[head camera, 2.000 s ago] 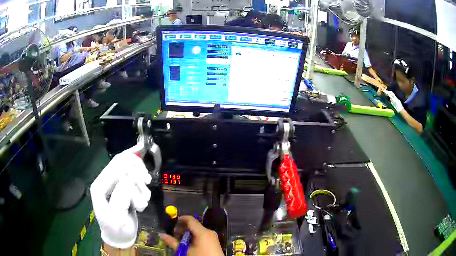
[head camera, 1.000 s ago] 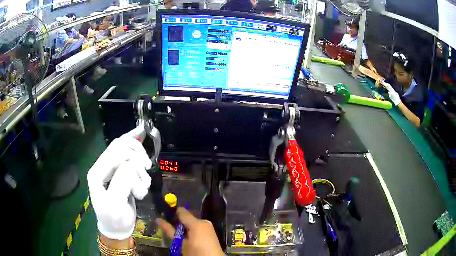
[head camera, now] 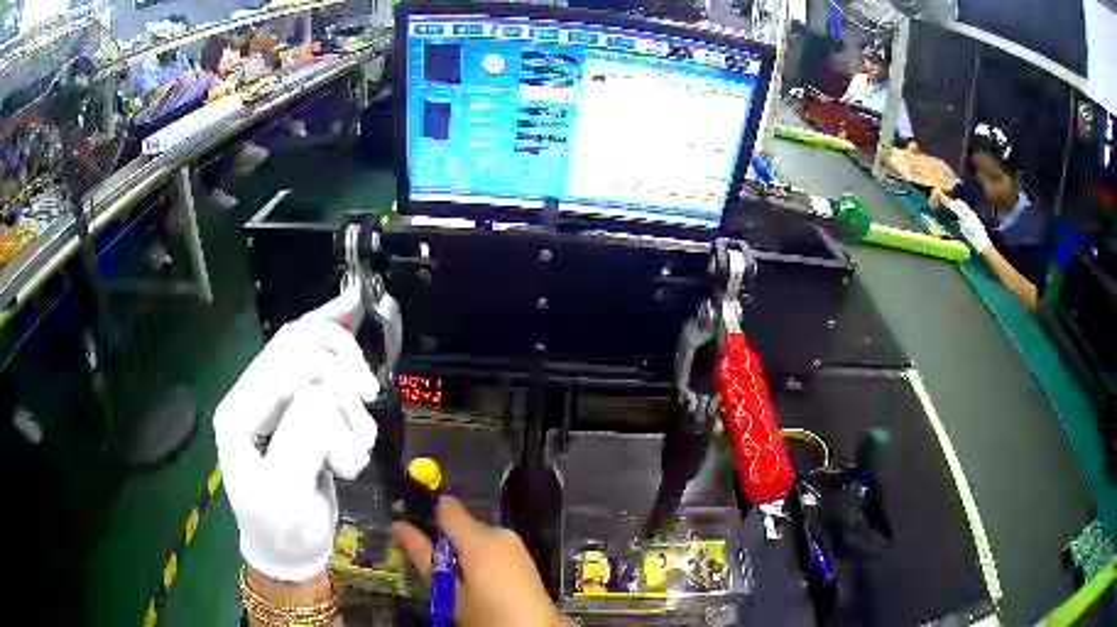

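My left hand, in a white glove, is closed around the grip of the left toggle clamp; only a bit of red shows. My right hand, bare, holds the black shaft of a yellow-topped adjusting screwdriver over the left bay, with a purple-blue marker pen also in the hand. Its lower end is hidden. The right toggle clamp has its red ribbed grip hanging down. A board with yellow parts lies under the clear cover in the right bay. Part of another board shows between my hands.
A monitor stands behind the black upright panel. Red digits glow behind the left bay. Right of the fixture are a yellow ring, a dark pen and a green handle. A person sits beyond the conveyor.
The view has tilted down, so the monitor sits higher in the picture. The red digits have changed. My left hand stays on the clamp and my right hand stays on the screwdriver.
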